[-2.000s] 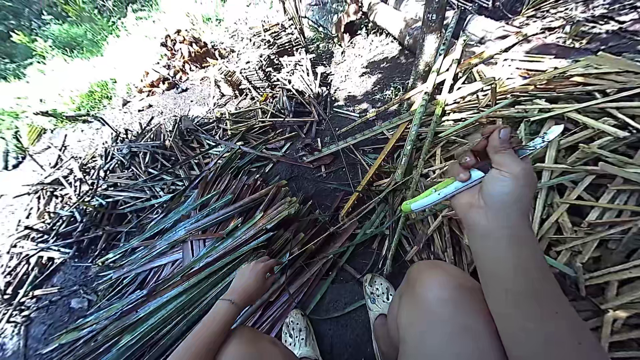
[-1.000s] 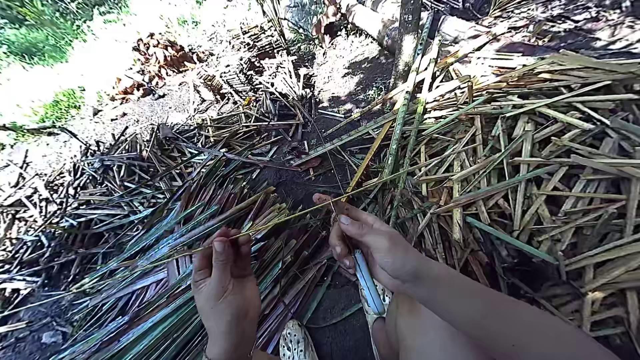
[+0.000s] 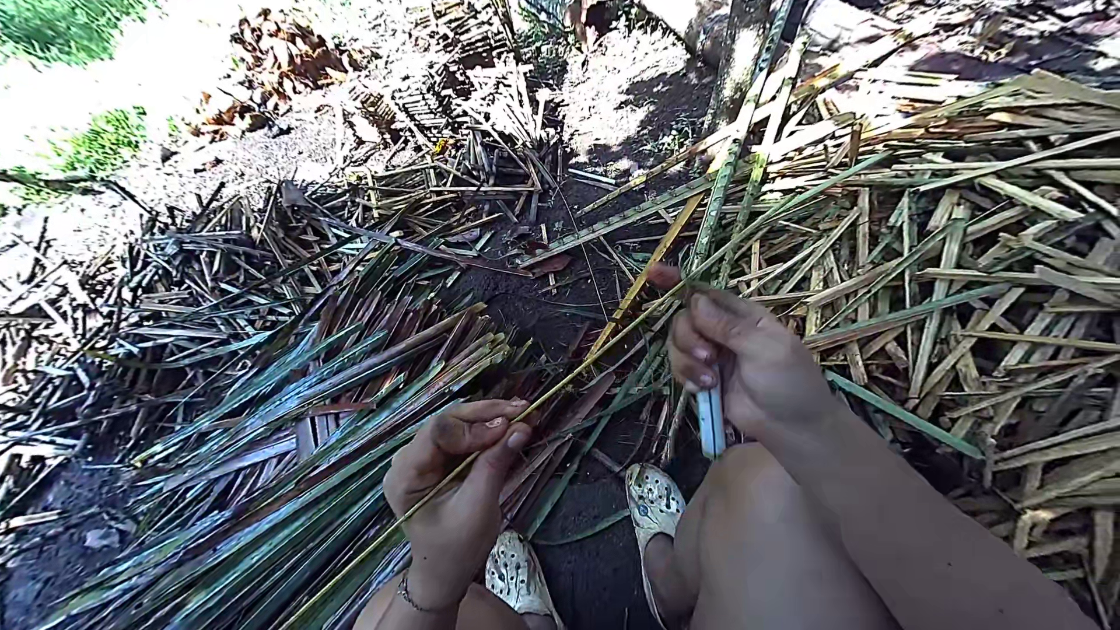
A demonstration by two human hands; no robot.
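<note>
A long thin yellow-green leaf strip (image 3: pixel 560 385) runs slantwise between my hands. My left hand (image 3: pixel 459 481) pinches it between thumb and fingers, low in the middle of the view. Higher and to the right, my right hand (image 3: pixel 744 350) has its thumb and forefinger at the strip. The same hand also grips a knife, whose white-and-blue handle (image 3: pixel 710 422) sticks out below the fingers; its blade cannot be made out. Beside and beneath my left hand lies a bundle of long green and reddish leaf strips (image 3: pixel 289 516).
Cut pale stalk pieces (image 3: pixel 962 306) are heaped on the right. Darker scraps (image 3: pixel 192 289) cover the ground at left. Long green stalks (image 3: pixel 726 184) lean near a thin trunk (image 3: pixel 739 61). My perforated clogs (image 3: pixel 652 503) stand on dark soil (image 3: pixel 595 569).
Two seconds ago my left hand was on the bundle and my right held the knife raised. Both hands then came to the thin strip; since one second ago my right hand has moved up and right.
</note>
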